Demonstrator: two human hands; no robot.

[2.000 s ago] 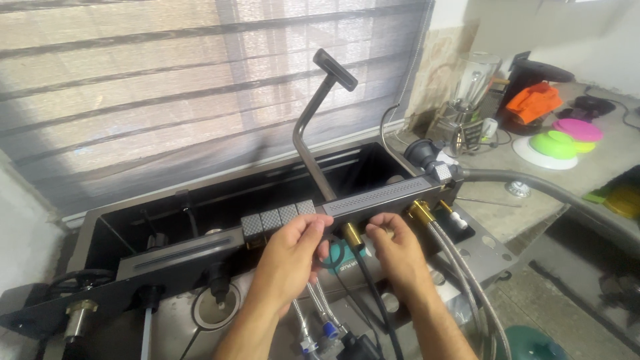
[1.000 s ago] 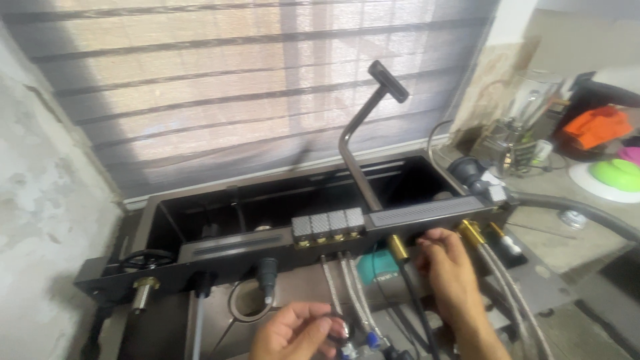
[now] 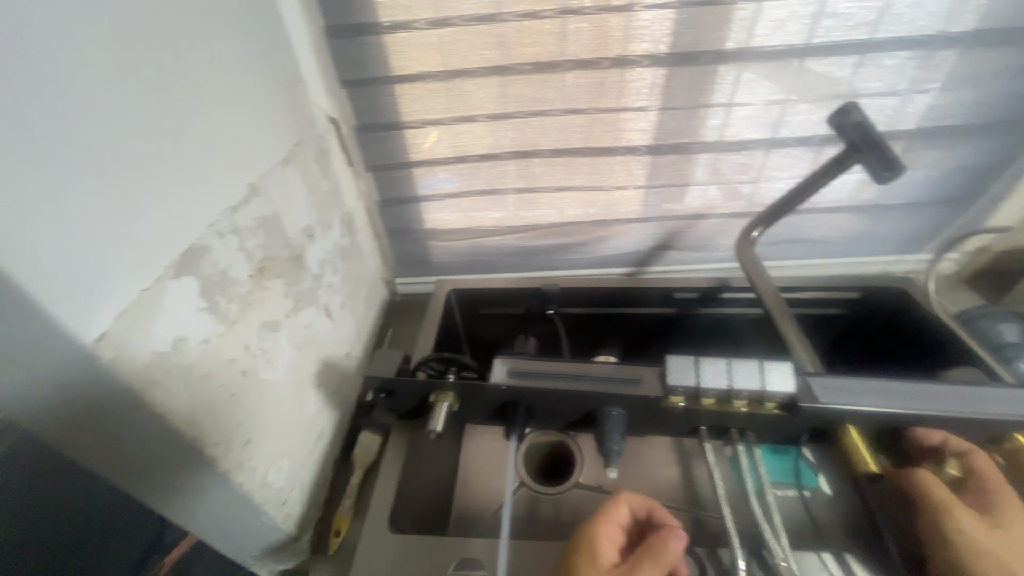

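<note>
A dark sink fixture panel (image 3: 640, 408) lies across the sink, with a block of several silver push keys (image 3: 732, 376), a brass fitting (image 3: 860, 450) and braided hoses (image 3: 724, 504) at its front. Low in the middle, my left hand (image 3: 628, 538) has its fingers curled; whether it holds anything cannot be told. My right hand (image 3: 952, 488) is at the panel's lower right, beside the brass fitting, its fingertips around a small blurred brass-coloured part. A bent metal faucet spout (image 3: 780, 280) rises behind the panel. A round drain opening (image 3: 550, 462) shows below the panel.
The black sink basin (image 3: 640, 320) stands behind the panel, under a window with a striped blind (image 3: 544, 120). A paintbrush (image 3: 352, 488) lies in the gap beside the peeling wall (image 3: 248, 280). A teal object (image 3: 780, 468) is behind the hoses.
My left hand has come away from the panel's front, where it was near my right hand, and is lower and to the left. The view has swung left.
</note>
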